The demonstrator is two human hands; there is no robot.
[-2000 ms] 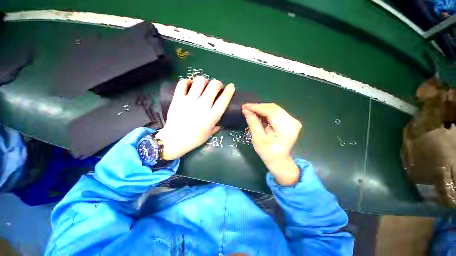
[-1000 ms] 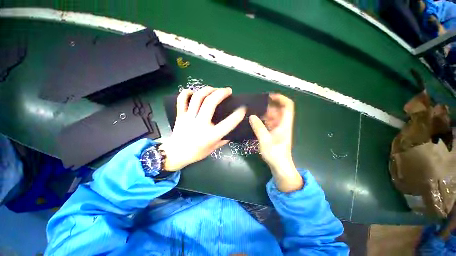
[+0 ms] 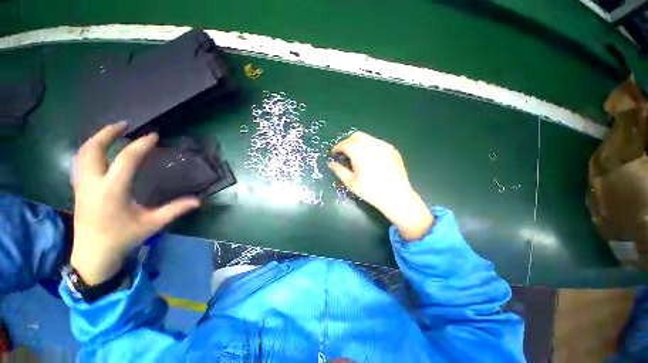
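My left hand (image 3: 117, 195) is spread over the lower stack of black panels (image 3: 170, 170) at the left, its fingers apart. Whether it touches the top panel I cannot tell. Small silver rings lie on that stack. A scattered pile of silver metal rings (image 3: 282, 145) lies on the green bench between my hands. My right hand (image 3: 366, 170) is at the right edge of the pile with its fingers curled and thumb near the fingertips. Whether it holds a ring I cannot tell.
A taller stack of black panels (image 3: 160, 81) lies behind my left hand, another dark stack (image 3: 18, 99) at the far left. A yellow item (image 3: 253, 71) lies near the white strip (image 3: 355, 62). Stray rings (image 3: 506, 186) lie right. Torn kraft paper (image 3: 622, 177) is at the right edge. A blue sleeve (image 3: 32, 241) is at left.
The black panel under my hands is gone from the middle, and the ring pile is uncovered. My left hand has moved left to the lower stack. My right hand has moved slightly left.
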